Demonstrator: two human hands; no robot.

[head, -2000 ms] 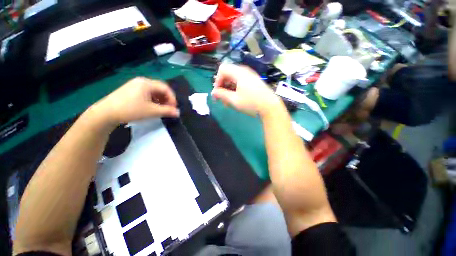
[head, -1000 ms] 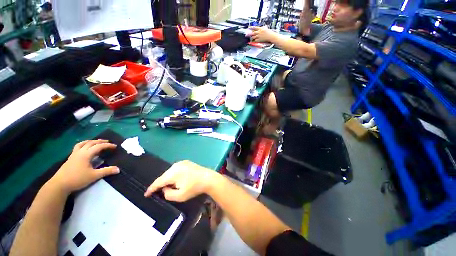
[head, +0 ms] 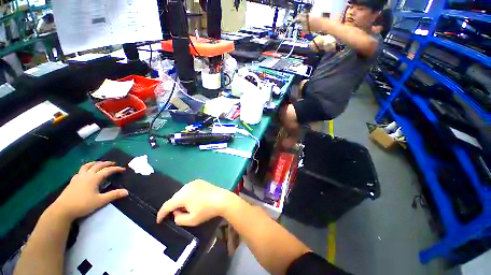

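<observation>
The laptop shell, a black frame with a thin rim, lies on the black mat at the lower left, cut off by the bottom edge. A large white sheet with square black openings lies inside it. My left hand rests at the shell's far corner, thumb and fingers apart. My right hand touches the shell's right border with its index fingertip, other fingers curled under; whether they hold anything is hidden. A crumpled white wipe lies on the mat beyond my left hand.
Red bins, a black cylindrical tool, a pale strip and a white mug-like item stand or lie on the green bench. A black waste bin, a person and blue shelving are at the right.
Both hands have come down from above the shell to its border. The view has swung up and right. Over the last second the hands have barely moved; the other person's arms have shifted.
</observation>
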